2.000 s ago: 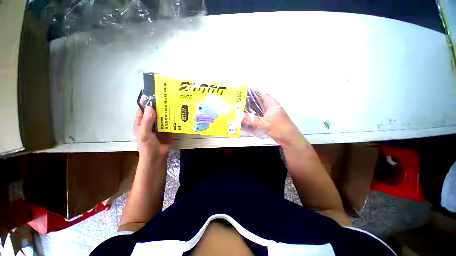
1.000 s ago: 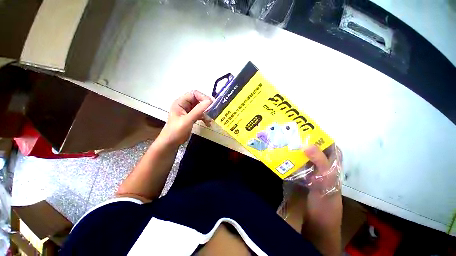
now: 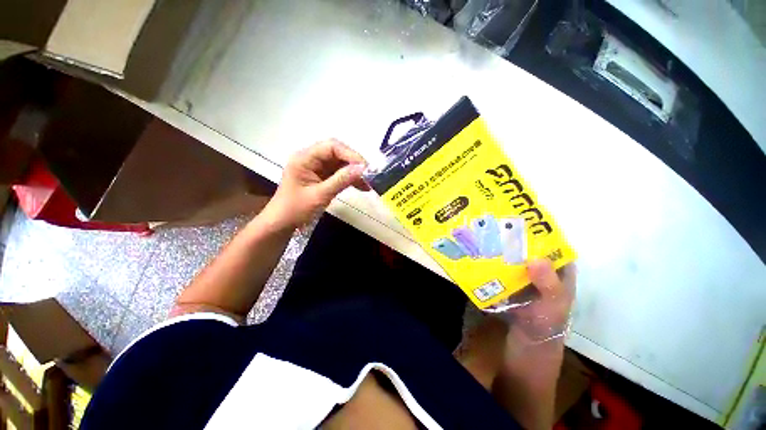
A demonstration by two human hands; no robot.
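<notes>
A yellow retail box (image 3: 474, 210) with a black end band and "20000" print is held tilted above the bench's front edge. A black hang tab (image 3: 405, 132) stands out from its black end. Clear film (image 3: 510, 304) shows around the box's lower end, by my right hand. My right hand (image 3: 542, 304) grips that lower end, thumb on the printed face. My left hand (image 3: 323, 182) pinches at the corner of the black end, thumb and forefinger together, seemingly on the clear film. The fingers behind the box are hidden.
The white bench (image 3: 285, 76) bears a black strip (image 3: 579, 92) with a pale oblong item in film (image 3: 636, 76). Crinkled clear film (image 3: 491, 18) lies at the back. Brown cartons (image 3: 160, 176) stand at the left, with a red stool (image 3: 50, 201) below. Another red object (image 3: 611, 411) is at lower right.
The view has turned. The box has gone from level to steeply tilted, its black end up. My left hand has moved from gripping the black end to pinching its corner.
</notes>
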